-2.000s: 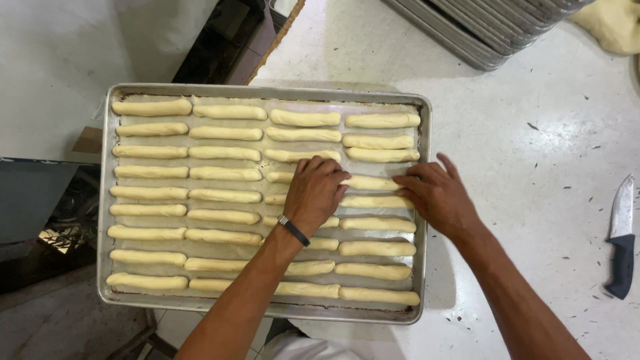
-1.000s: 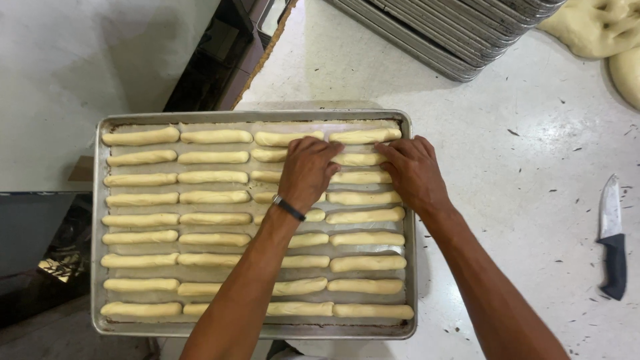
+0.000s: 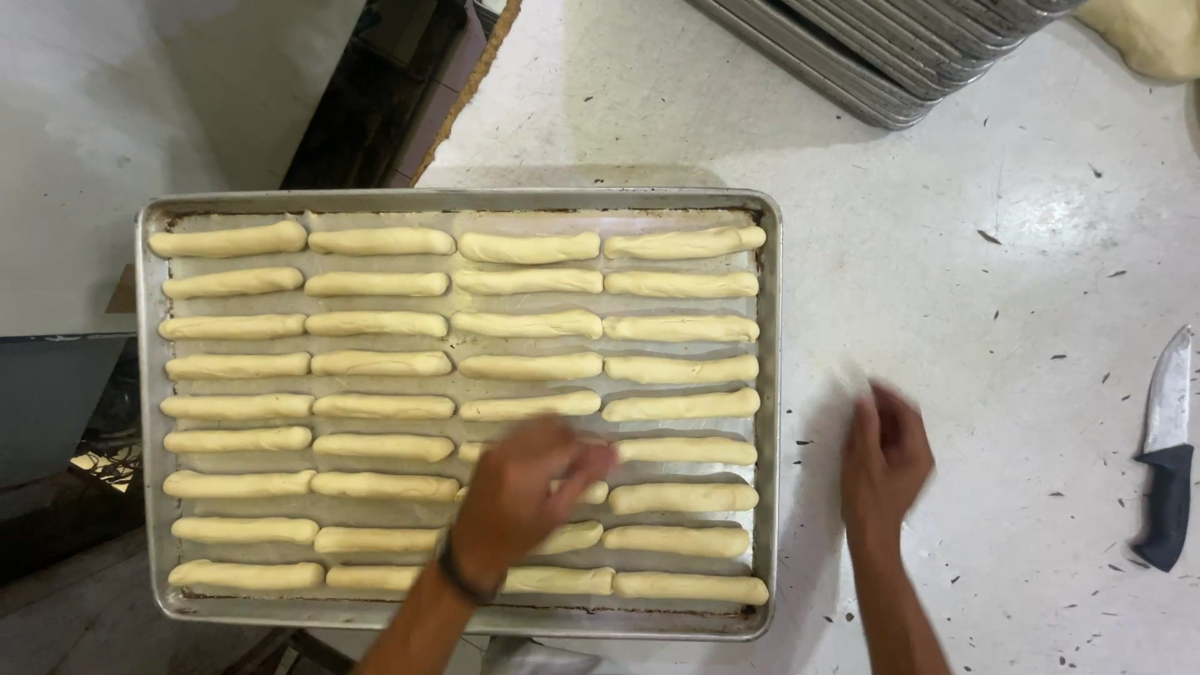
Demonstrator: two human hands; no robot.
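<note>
Rows of pale dough sticks lie in four columns on a metal baking tray (image 3: 773, 375). My left hand (image 3: 530, 492), blurred and wearing a dark wristband (image 3: 459, 572), hovers over the lower third column and hides parts of several sticks. Its fingers are curled, and no held object shows. Off the tray's right side, my right hand (image 3: 886, 455) is over the white tabletop, also blurred, its fingers bent together; whether something is between them cannot be told. A dough stick (image 3: 680, 405) in the right column lies between the two hands.
Stacked metal trays (image 3: 872, 56) stand at the top right, beside a mass of dough (image 3: 1148, 37). A knife with a black handle (image 3: 1167, 506) lies at the far right. Dark flecks dot the white tabletop (image 3: 975, 309). The table's rough brown edge (image 3: 469, 89) runs above the baking tray.
Both hands have left the upper dough sticks in the right column. My right hand has moved right, off the tray; my left hand has moved down over the lower rows.
</note>
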